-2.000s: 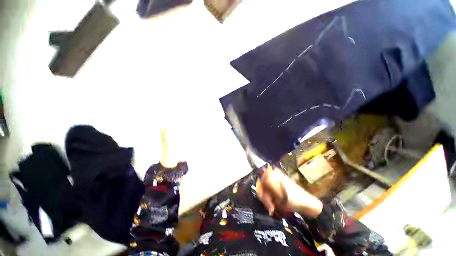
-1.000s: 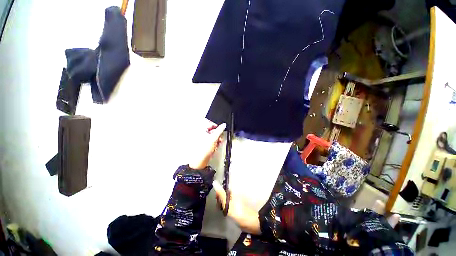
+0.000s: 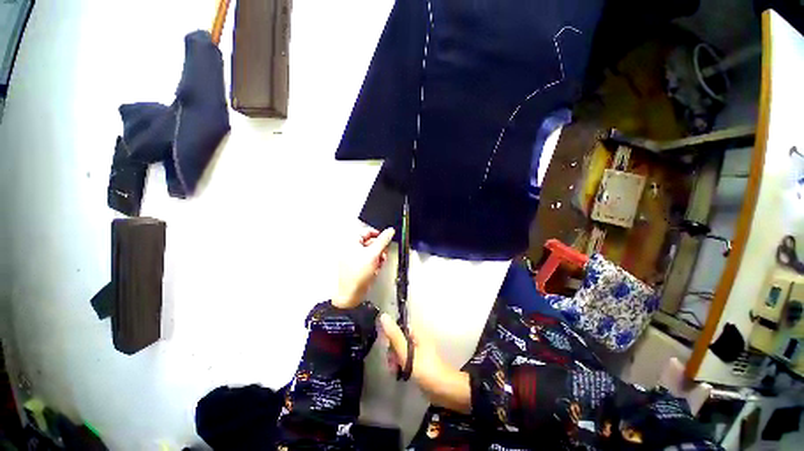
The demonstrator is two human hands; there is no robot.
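A dark navy cloth (image 3: 476,106) with white basting lines lies on the white table, its near edge towards me. My right hand (image 3: 407,352) holds the tailor's shears (image 3: 403,282) by the handle loops. The blades point away from me, and their tips reach over the cloth's near left edge. I cannot tell how far the blades are apart. My left hand (image 3: 366,264) is just left of the blades, with fingertips at the cloth's near left corner, seeming to pinch it.
Two dark brown wooden blocks (image 3: 138,286) (image 3: 261,62) and a crumpled navy cloth scrap (image 3: 196,114) lie on the left. A black garment heap (image 3: 238,416) is at the near left. A floral-covered red stool (image 3: 611,304) and an orange-edged table (image 3: 749,211) stand on the right.
My view first turned, bringing the blocks and stool in. My left hand came up to the cloth's edge, and the shears now lie over that edge. In the last second little moved.
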